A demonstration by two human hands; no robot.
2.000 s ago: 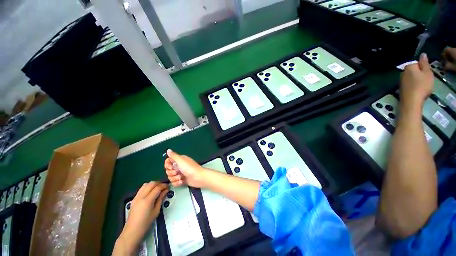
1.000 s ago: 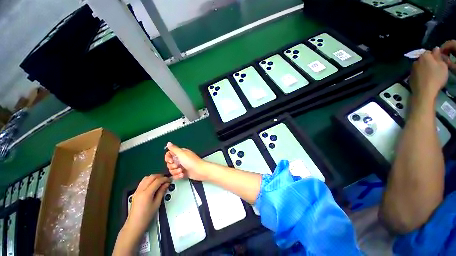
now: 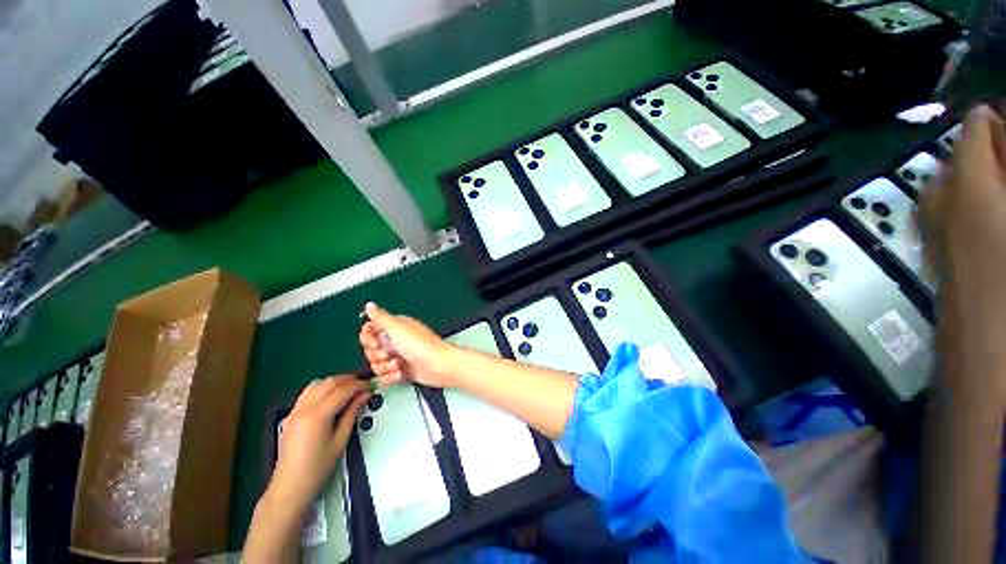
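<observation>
A black foam tray (image 3: 715, 380) holds several pale green phone covers, camera corners at the far end. My left hand (image 3: 311, 432) lies over the leftmost slots, its fingertips at the camera corner of the second cover (image 3: 404, 468). Whether it pinches anything is hidden. My right hand (image 3: 399, 347) is raised just above the tray's far edge, fingers curled, with a tiny clear piece at the thumb and index fingertips. Its blue sleeve (image 3: 662, 452) crosses over the covers on the right.
An open brown carton (image 3: 218, 424) with clear plastic scraps (image 3: 138, 468) stands left. Stacked trays (image 3: 485, 271) with green covers lie behind. A grey post (image 3: 331, 132) rises beyond my hands. Another person's arm (image 3: 971, 331) reaches over a tray at right.
My hands keep nearly the same pose. The view has shifted slightly. The other person's arm at right has moved right and closer, uncovering a labelled cover.
</observation>
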